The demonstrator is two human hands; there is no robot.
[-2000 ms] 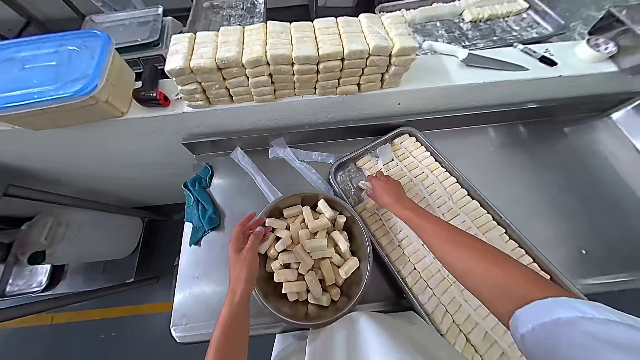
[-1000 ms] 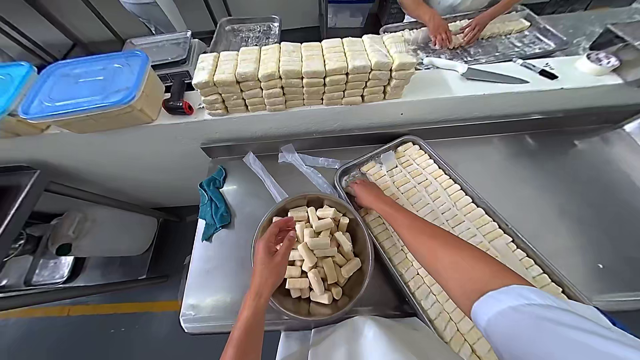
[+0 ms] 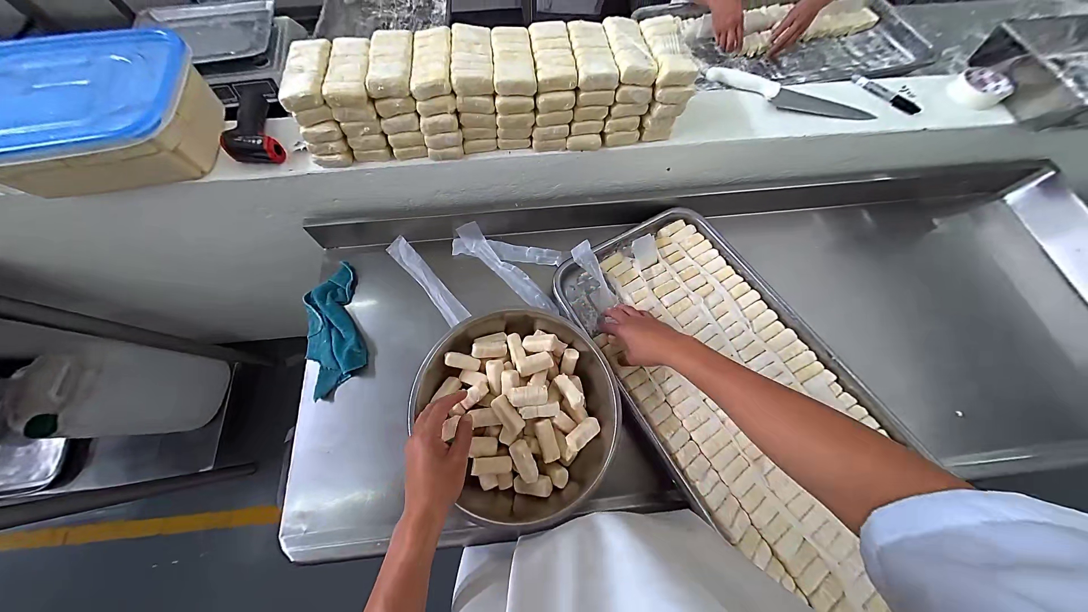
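Observation:
A round metal bowl [image 3: 599,463] holds a heap of pale, stick-shaped pieces [image 3: 508,415], perhaps dough or cheese. My left hand [image 3: 440,446] is at the bowl's left side, with its fingers around a piece at the edge of the heap. On the right lies a long metal tray [image 3: 795,357] with rows of similar pieces [image 3: 722,331] and clear plastic strips between them. My right hand [image 3: 642,336] is at the tray's left edge, its fingertips by a plastic strip [image 3: 595,276]; whether it grips the strip or a piece is unclear.
Loose plastic strips [image 3: 429,280] and a teal cloth [image 3: 334,331] lie on the steel table [image 3: 340,476]. The ledge behind bears stacked pale blocks [image 3: 493,68], a blue-lidded container [image 3: 93,93], an infrared thermometer [image 3: 252,127], a knife [image 3: 790,93] and tape [image 3: 982,85]. A co-worker's hands [image 3: 756,25] work at another tray.
A plastic strip now stands out at the tray's near-left corner beside my right hand. My left hand has moved from over the heap to the bowl's left side.

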